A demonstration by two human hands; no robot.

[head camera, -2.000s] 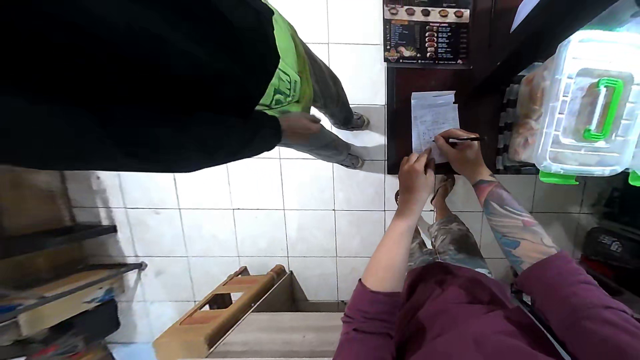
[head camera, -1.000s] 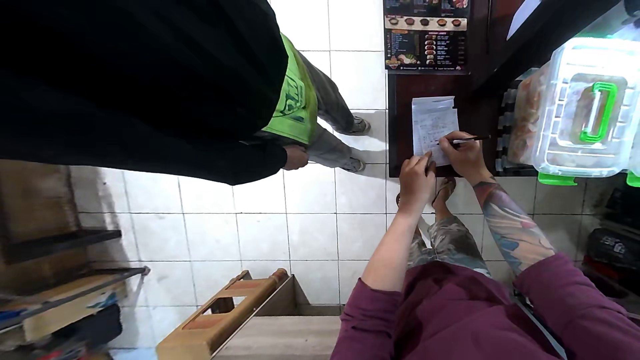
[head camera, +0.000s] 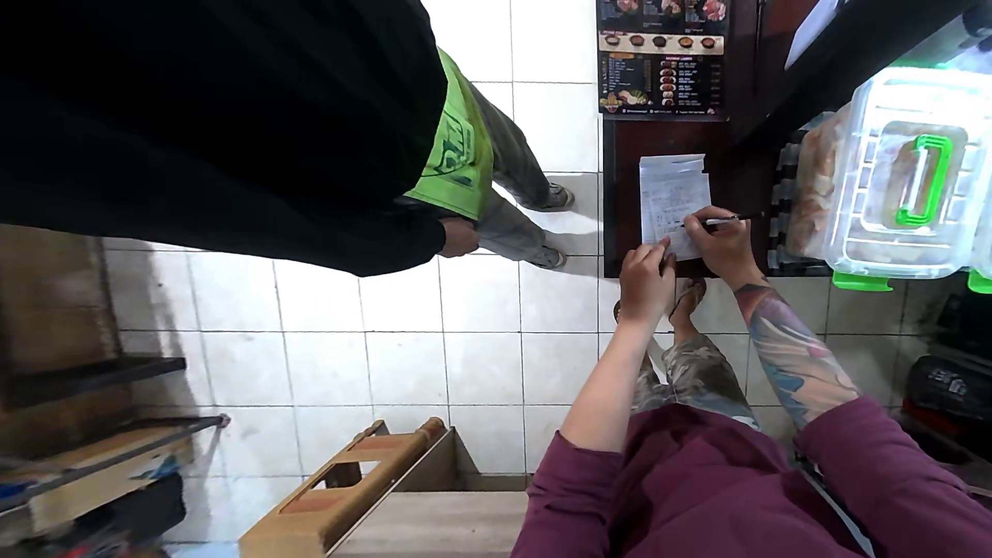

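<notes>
A white notepad with handwriting lies on the dark wooden counter. My right hand is closed around a dark pen, its tip over the lower part of the page. At the pad's lower left edge rests my left hand, fingers bent against the paper. Something small and dark shows between its fingers, too unclear to name. A printed food menu lies on the counter beyond the pad.
Clear plastic boxes with green handles stand to the right. A person in dark clothing and a green garment stands on the left. A wooden chair is at the lower left, and shelves stand at the far left.
The person on the left has shifted a little, the dark-sleeved arm now hanging lower. My right hand has stayed at the page with the pen, moving only slightly.
</notes>
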